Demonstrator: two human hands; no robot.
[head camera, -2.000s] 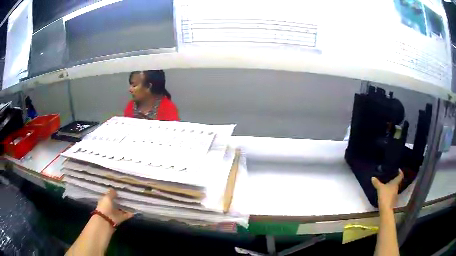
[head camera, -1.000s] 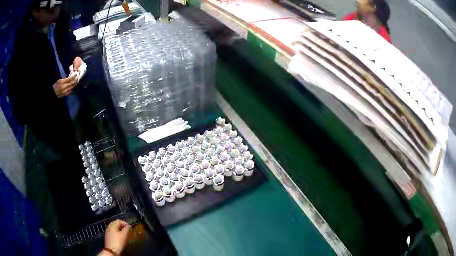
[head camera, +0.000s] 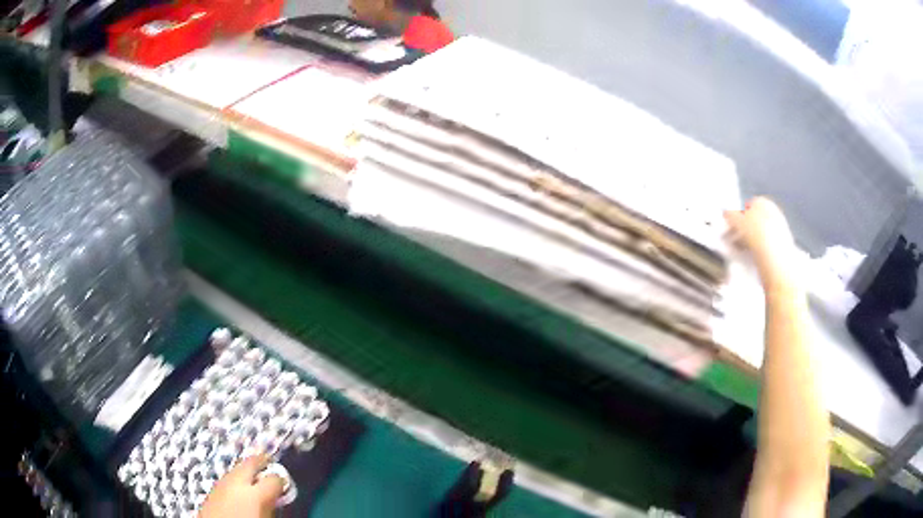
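The black hub tray (head camera: 329, 455) with rows of white hubs (head camera: 228, 415) lies at the lower left. My left hand (head camera: 241, 492), cut off by the bottom edge, has its fingertips on a white ring-like hub (head camera: 278, 484) at the tray's near side. My right hand (head camera: 759, 228) reaches up to the right end of the blade stack (head camera: 567, 132) on the white shelf. Its fingers are bent at the top sheet's edge; blur hides whether they grip anything. A black fixture (head camera: 480, 488) with a pale yellowish patch shows partly at the bottom edge.
Clear blister trays (head camera: 86, 253) stand at the left, with white blades (head camera: 132, 393) beside them. A dark green channel (head camera: 405, 293) runs between mat and shelf. Red bins (head camera: 162, 35), a black tray (head camera: 339, 40) and a black jig (head camera: 893, 324) are on the shelf. A person is partly visible behind.
My left hand has moved from over the wire rack to the hub tray. My right hand, out of view one second ago, is now at the blade stack. The black fixture has come into view.
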